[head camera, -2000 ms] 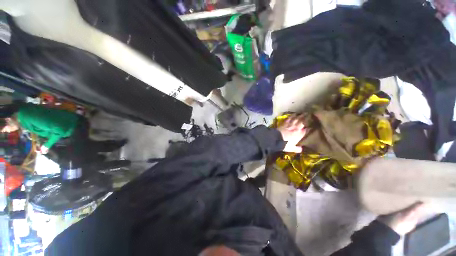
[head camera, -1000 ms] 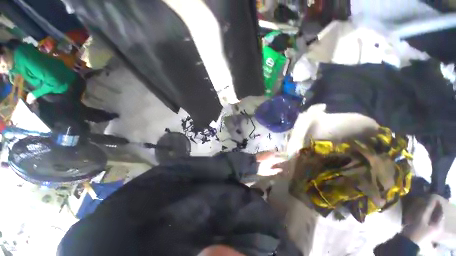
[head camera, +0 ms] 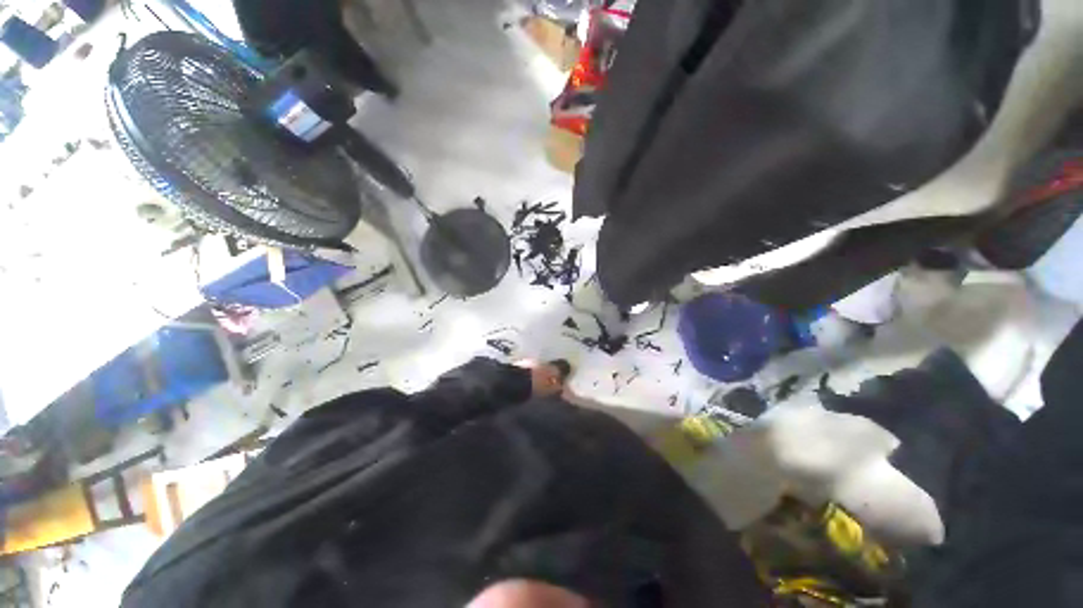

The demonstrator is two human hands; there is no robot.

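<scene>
My left hand [head camera: 550, 378] is small and blurred past the end of the black sleeve, over the floor. A small dark spot shows at its fingers; I cannot tell whether it holds anything. My right hand is out of the picture. The crumpled gold and brown bundle [head camera: 846, 534] lies at the lower right on the pale cloth-covered table [head camera: 724, 475], partly cut off by the bottom edge. No hand is seen touching it.
A black floor fan [head camera: 238, 149] with a round base [head camera: 466, 252] stands at upper left. Black garments [head camera: 808, 107] hang at upper right. A purple-blue basin [head camera: 730, 336] and dark scraps [head camera: 544, 244] are on the floor. An orange-brown bench [head camera: 48, 519] is at lower left.
The view has swung left, so the gold bundle now sits lower right and the fan larger at upper left. My left hand is away from the bundle. My right hand has left the picture.
</scene>
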